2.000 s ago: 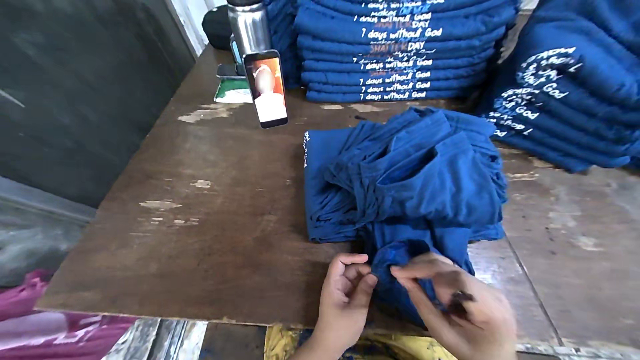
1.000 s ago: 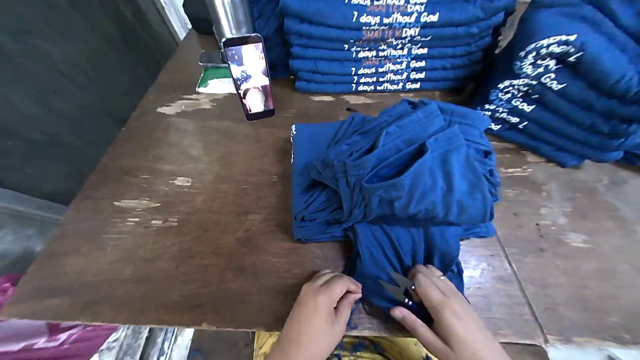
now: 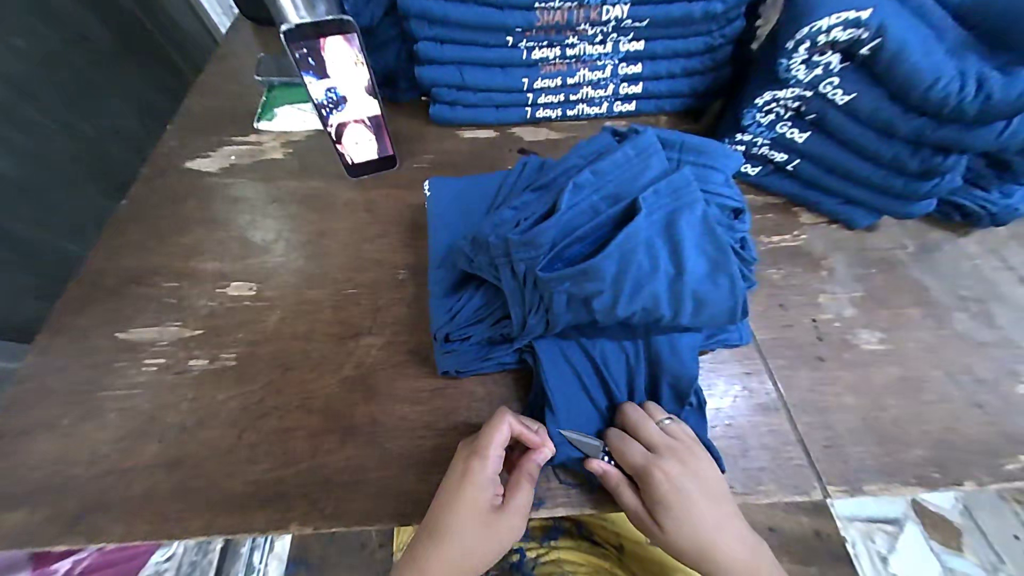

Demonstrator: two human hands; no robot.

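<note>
A heap of blue garments (image 3: pixel 624 248) lies on the worn wooden table (image 3: pixel 320 400), one part hanging toward the front edge. Small thread snips (image 3: pixel 584 444) are in my right hand (image 3: pixel 664 472), their blades together and pointing left over the blue cloth; a ring is on one finger. My left hand (image 3: pixel 500 464) is at the cloth's lower left corner, thumb and index finger pinched together. Whether cloth or a thread sits in that pinch is too small to tell.
A lit phone (image 3: pixel 342 96) leans on a metal bottle (image 3: pixel 308 10) at the back. Folded blue garments with white print form a stack (image 3: pixel 576 72) behind and another stack (image 3: pixel 872 120) at the right. Yellow cloth (image 3: pixel 592 548) lies below the front edge.
The snips' blades, spread apart one second ago, are now together. Two seconds ago both hands were at a bunched part of the cloth, which now lies flatter.
</note>
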